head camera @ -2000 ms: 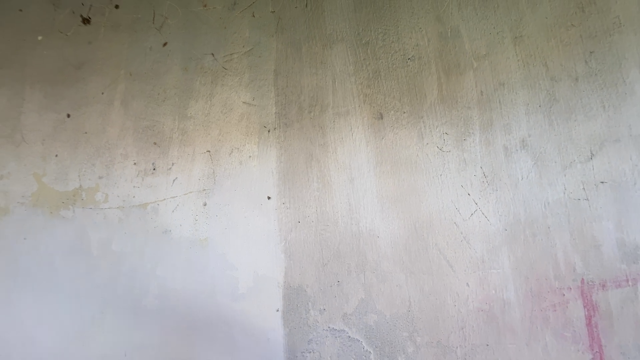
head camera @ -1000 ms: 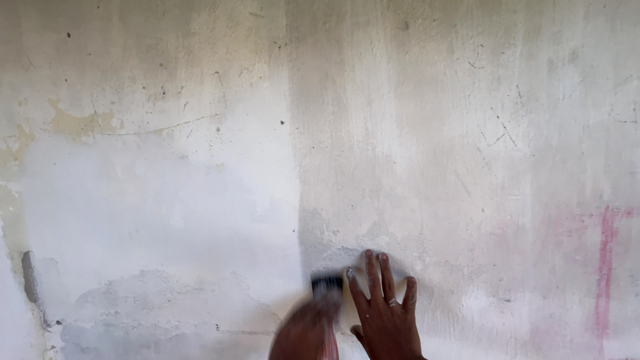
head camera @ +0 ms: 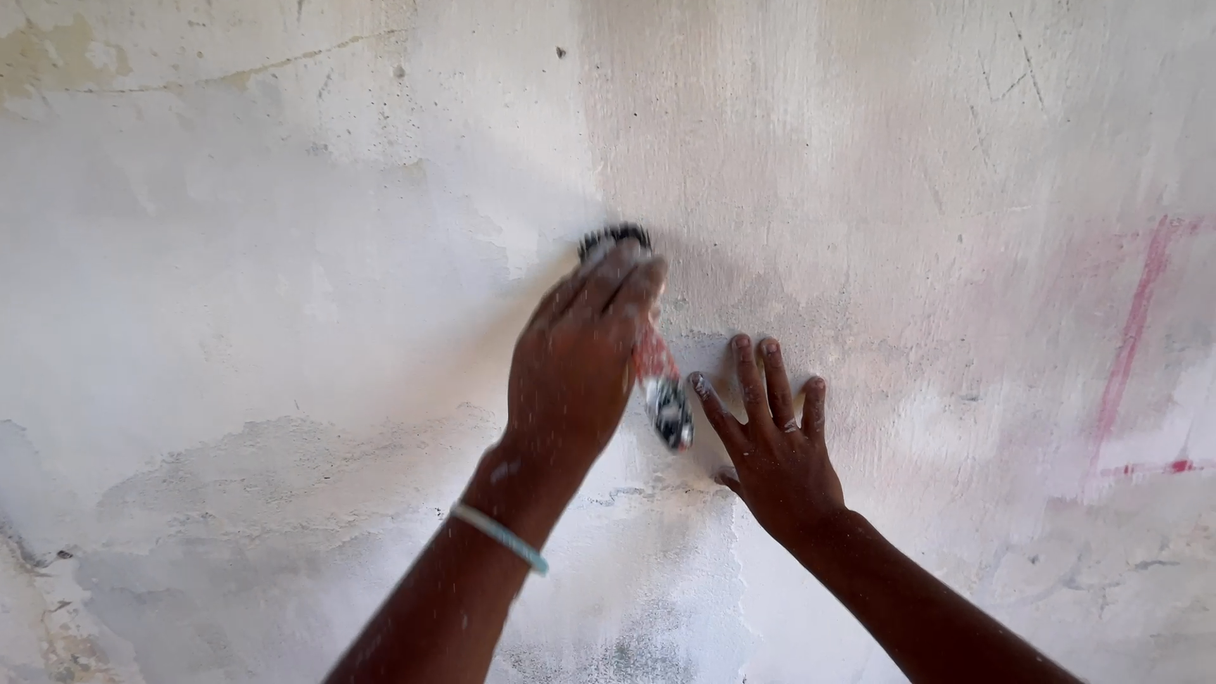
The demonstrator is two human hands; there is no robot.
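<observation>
My left hand point(head camera: 579, 361), blurred by motion, grips a brush point(head camera: 660, 366) with a worn red handle and a black-and-white handle end. The brush's dark head shows above my fingers, at the painted plaster wall point(head camera: 313, 237), near the border of a whiter area and a browner one. Much of the brush is hidden by my hand. A pale band circles my left wrist. Lower and to the right, my right hand point(head camera: 784, 446) rests on the wall with its fingers spread, holding nothing, a ring on one finger. White specks show over my left hand and forearm.
Grey, rough patches point(head camera: 256, 484) spread over the lower left of the wall. Red-pink paint marks point(head camera: 1130, 351) are at the right. A thin crack point(head camera: 285, 62) runs across the upper left, beside yellowish stains point(head camera: 57, 52). Broken plaster point(head camera: 47, 589) is at the lower left edge.
Neither hand was in view two seconds ago; both were at the wall one second ago. My left hand with the brush has since moved up the wall. The view has shifted downward.
</observation>
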